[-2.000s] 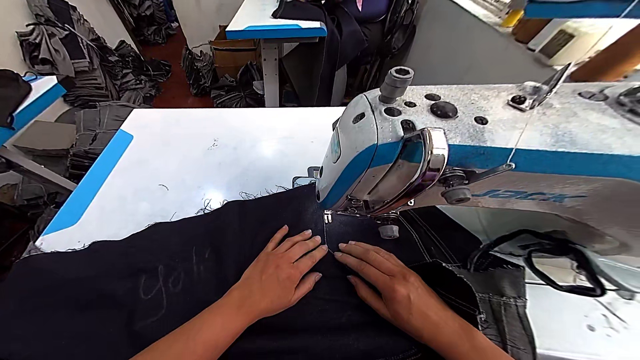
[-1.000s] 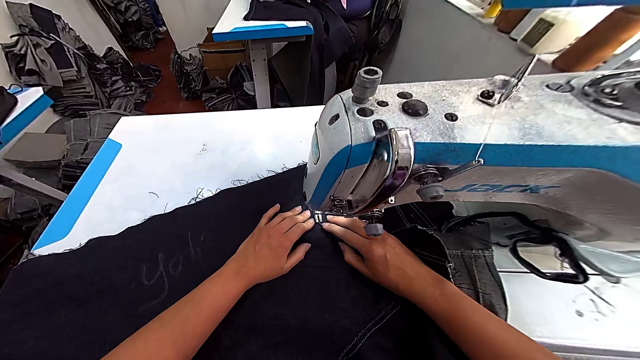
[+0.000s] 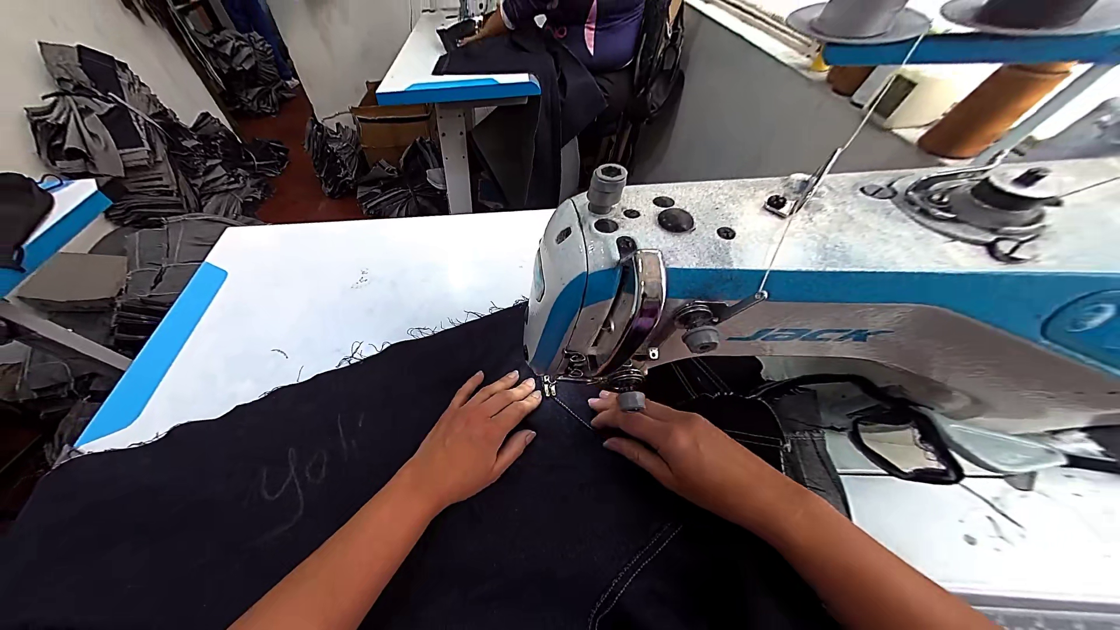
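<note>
Dark denim fabric (image 3: pixel 350 490) lies over the white sewing table, its frayed edge running up to the head of a Jack sewing machine (image 3: pixel 604 262). The metal presser foot (image 3: pixel 549 386) rests on the cloth beside a line of light stitching. My left hand (image 3: pixel 477 433) lies flat on the denim, fingertips just left of the foot. Right of the foot, my right hand (image 3: pixel 661 442) is on the cloth below the machine head, its fingers slightly bent and partly behind a grey knob. Neither hand plainly grips the fabric. Chalk writing marks the denim at left.
A black-framed looped object (image 3: pixel 910 446) lies under the machine arm. Thread cones (image 3: pixel 997 109) stand behind it. Bundles of denim pieces (image 3: pixel 166 289) are piled at left. A person (image 3: pixel 573 35) sits at another sewing table (image 3: pixel 464 87) with dark cloth.
The dark fabric has shifted, and a curved double seam now shows lower down. My right hand has moved off to the right of the presser foot since one second ago.
</note>
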